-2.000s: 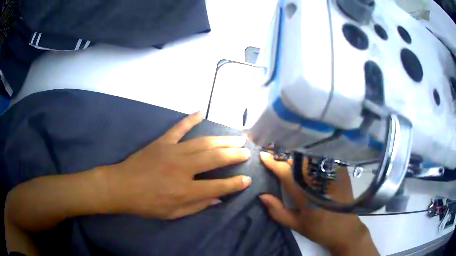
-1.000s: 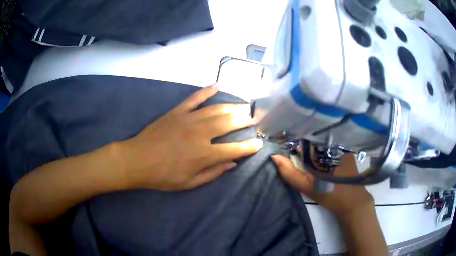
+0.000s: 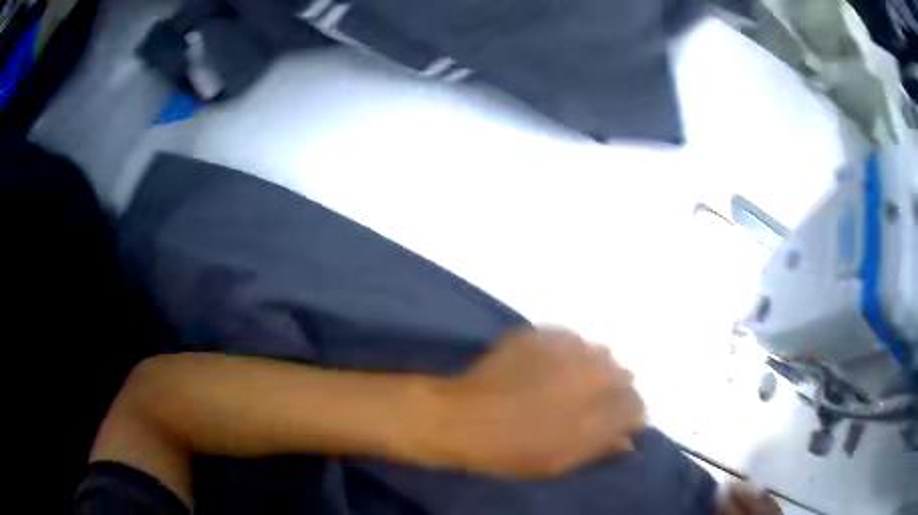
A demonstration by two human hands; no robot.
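Note:
The dark grey garment piece point(image 3: 332, 272) lies over the white table and runs down to the bottom edge, away from the needle area. My left hand point(image 3: 544, 402) is closed in a blurred fist on its upper edge, with cloth at the fingers. My right hand point(image 3: 747, 500) shows only as a small blurred part at the bottom edge, by the cloth's right end; its grip cannot be made out. The sewing machine head point(image 3: 840, 272) stands at the right, with its presser foot parts point(image 3: 795, 372) below it and no cloth under them.
Another dark grey garment with paired white stripes point(image 3: 523, 50) lies at the top. A darker bundle point(image 3: 206, 55) and a small blue item point(image 3: 176, 109) are at the upper left. Pale greenish cloth point(image 3: 820, 55) is at the upper right. The white table point(image 3: 483, 201) lies between.
The view has swung left, so the machine head now sits further right. The garment has come away from the needle. My left hand has gone from spread flat to closed; my right hand is nearly out of view.

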